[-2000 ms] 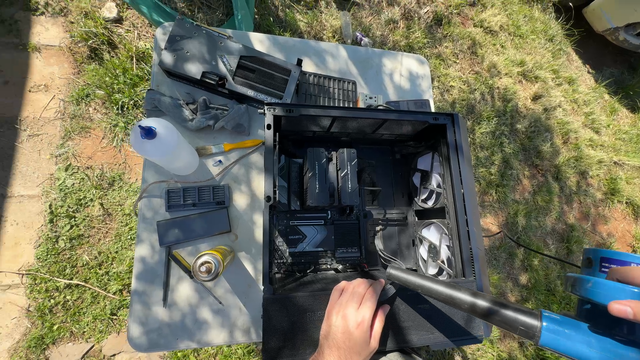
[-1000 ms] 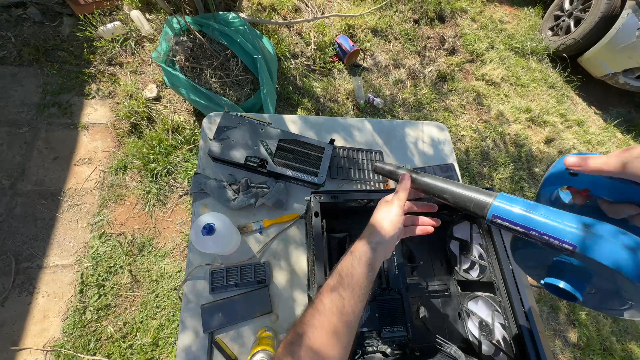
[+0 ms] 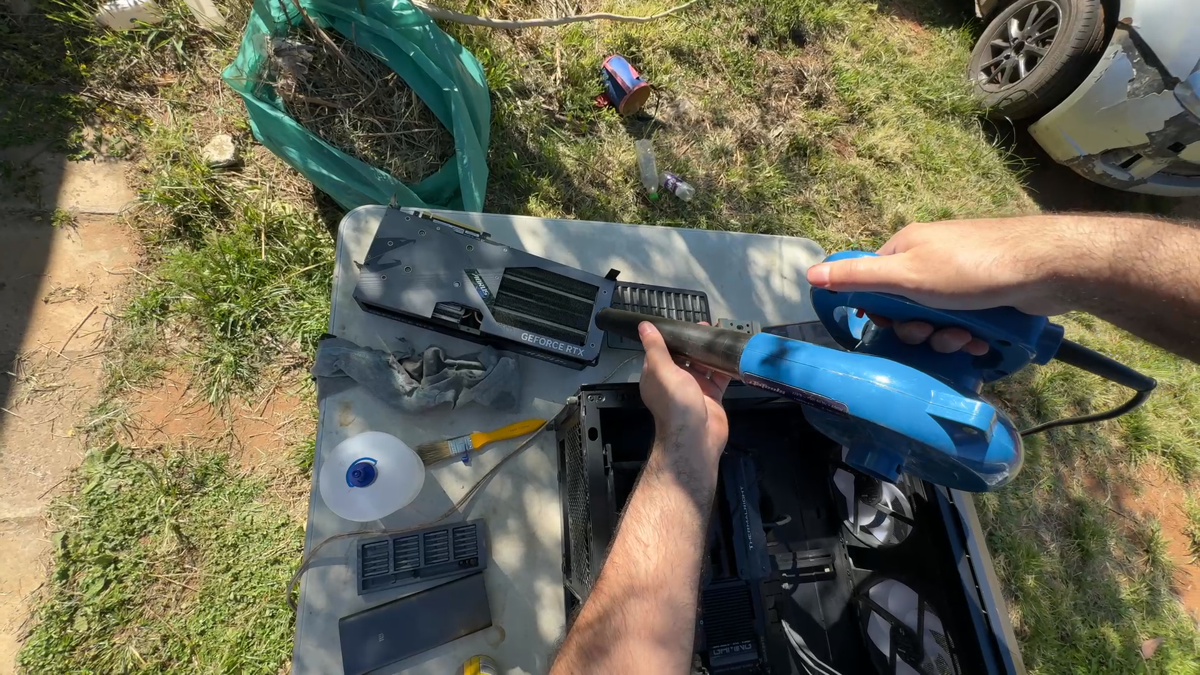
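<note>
My right hand [image 3: 937,272] is wrapped around the top handle of a blue corded electric blower [image 3: 872,384]. Under the blower's black nozzle tube [image 3: 684,339], my left hand [image 3: 682,389] supports it, thumb at the near side and fingers partly hidden beneath. The nozzle's tip points left, at the right end of a graphics card [image 3: 544,305] lying on the folding table. Below my left forearm stands an open black computer case [image 3: 574,497], lying flat, with white-bladed fans [image 3: 874,506] along its right side.
On the table [image 3: 352,450] lie a grey cloth [image 3: 422,375], a yellow-handled brush [image 3: 483,437], a white plastic bottle [image 3: 372,476], a screwdriver bit case [image 3: 422,556] and its dark cover [image 3: 414,623]. Behind is a green bag [image 3: 469,131] of dry grass. The blower's cord [image 3: 1116,403] trails right.
My left hand has left the computer case's lower edge and now holds the nozzle tube. The blower has moved up from the case's lower right, its nozzle now by the graphics card. The view has shifted.
</note>
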